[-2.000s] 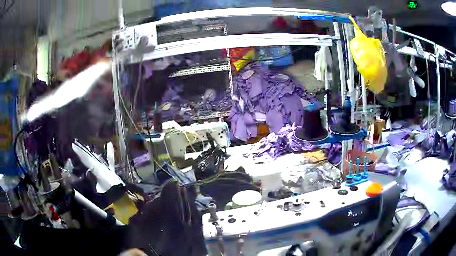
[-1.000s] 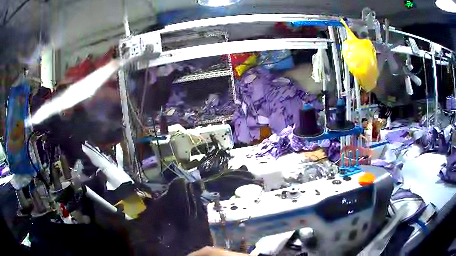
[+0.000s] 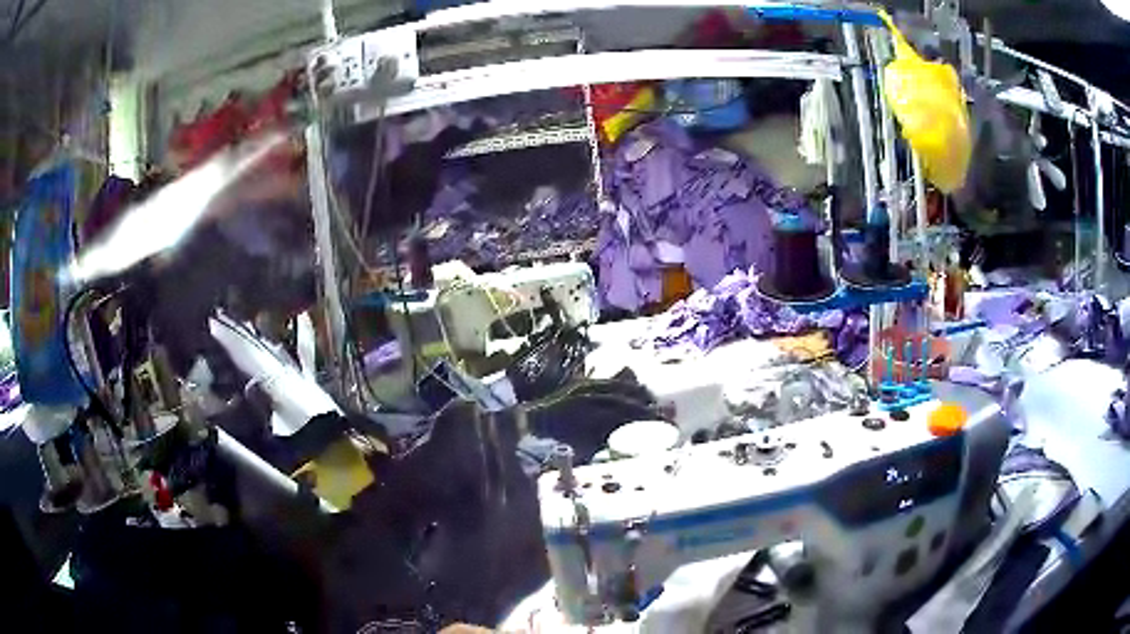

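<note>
The white sewing machine head (image 3: 731,514) with a blue stripe stands at the lower right, its needle end at the left. A dark garment heap (image 3: 434,520) with pale seam lines lies left of it and reaches the bottom edge. White cloth (image 3: 704,585) shows under the machine arm. A small piece of skin (image 3: 468,629) is cut off by the bottom edge, left of the needle end; I cannot tell which hand it belongs to. No full hand shows, and what it touches is hidden.
Dark thread cones (image 3: 799,260) stand on a blue holder behind the machine. An orange-red basket (image 3: 911,356) is near them. A second white machine (image 3: 514,303) and a purple cloth heap (image 3: 694,223) are behind. A yellow bag (image 3: 929,112) hangs upper right.
The view has shifted, so the machine appears farther right and more of its lower part shows. The skin at the bottom edge is smaller and farther left than one second ago.
</note>
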